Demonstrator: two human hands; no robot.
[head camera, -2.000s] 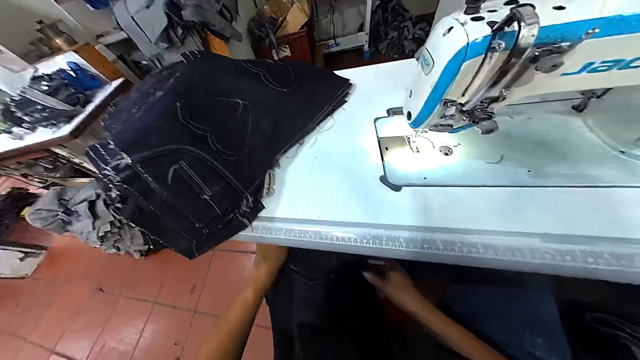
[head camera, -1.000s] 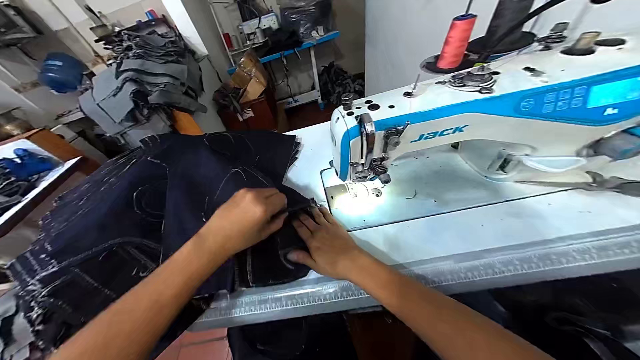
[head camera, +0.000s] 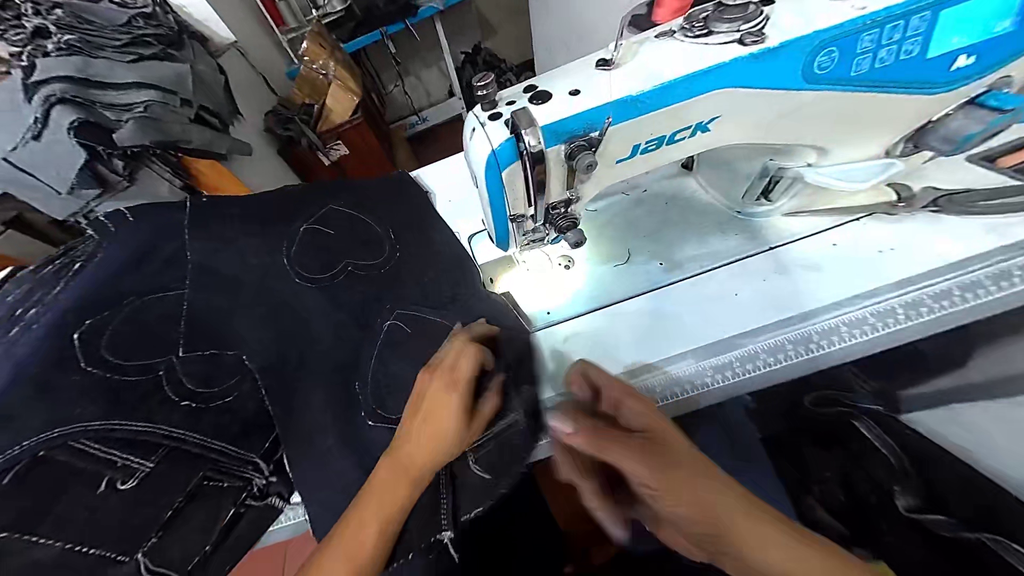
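Dark denim pieces with light stitched heart outlines lie over the left of the table, reaching close to the needle area of a white and blue Jack sewing machine. My left hand rests on the denim near its right edge, fingers curled around a fold of the cloth. Just to the right, my right hand is raised by the table's front edge, blurred; whether it holds anything is unclear. A lit lamp brightens the needle plate.
A clear ruler strip runs along the table's front edge. Scissors lie beneath the machine's arm. Grey fabric pieces are stacked at the upper left, beside a cardboard box. More dark cloth hangs below the table at right.
Both hands, below the table edge two seconds ago, came up onto the denim by the machine. Since then the denim has been spread flatter, and my right hand has come away toward the front edge.
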